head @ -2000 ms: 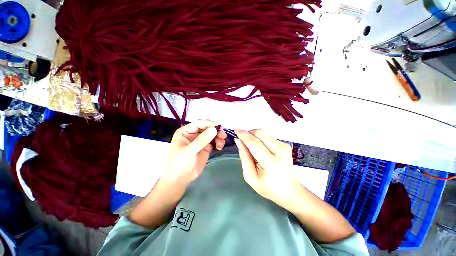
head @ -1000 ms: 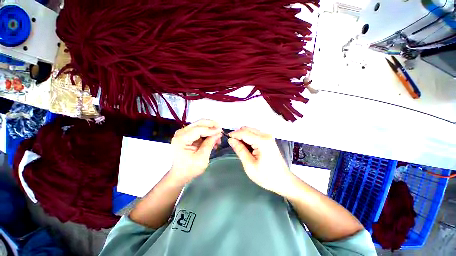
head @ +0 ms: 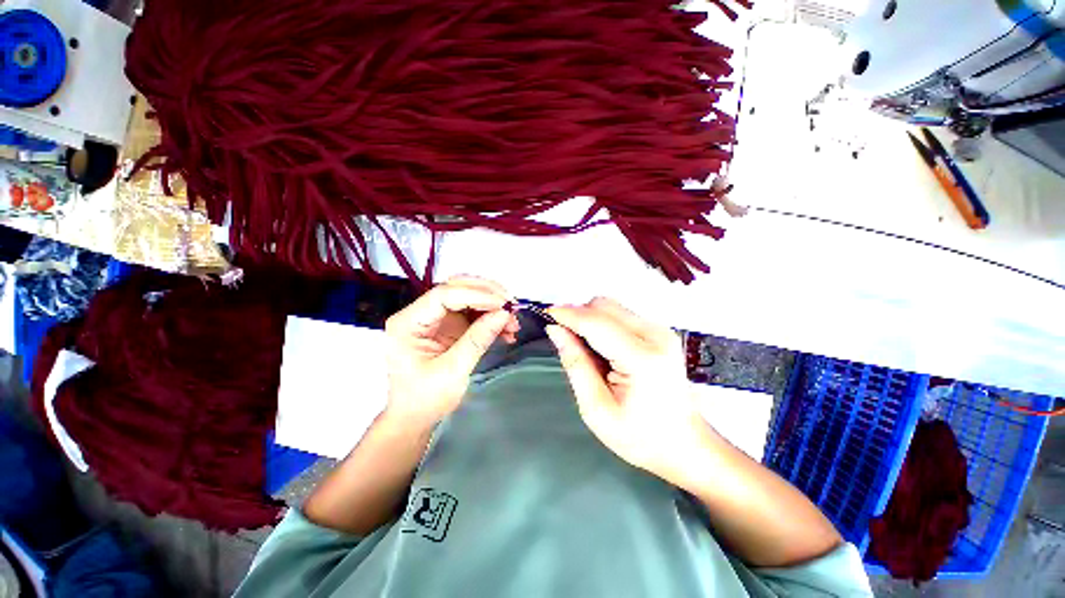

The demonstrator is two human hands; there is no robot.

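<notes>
A large bundle of dark red straps (head: pixel 444 105) lies across the table, its cut ends fanned to the right. My left hand (head: pixel 450 339) pinches a small dark red strap end between thumb and forefinger at the table's near edge. My right hand (head: pixel 619 368) holds slim dark tweezers (head: pixel 536 311) whose tip points left at that strap end. The tips of the two hands are close together, a short gap apart. The rest of the pinched strap is hard to make out.
Thread snips (head: pixel 955 181) lie by the white sewing machine (head: pixel 934 53) at right. A blue crate (head: pixel 999 467) holds a smaller maroon pile. Another maroon pile (head: pixel 175 409) is below the table at left. A white board (head: pixel 333 386) is near my lap. Gold wrap (head: pixel 169 216) sits at left.
My right hand has drawn a little to the right since one second ago, and more of the tweezers shows between the hands. The left hand has shifted slightly left.
</notes>
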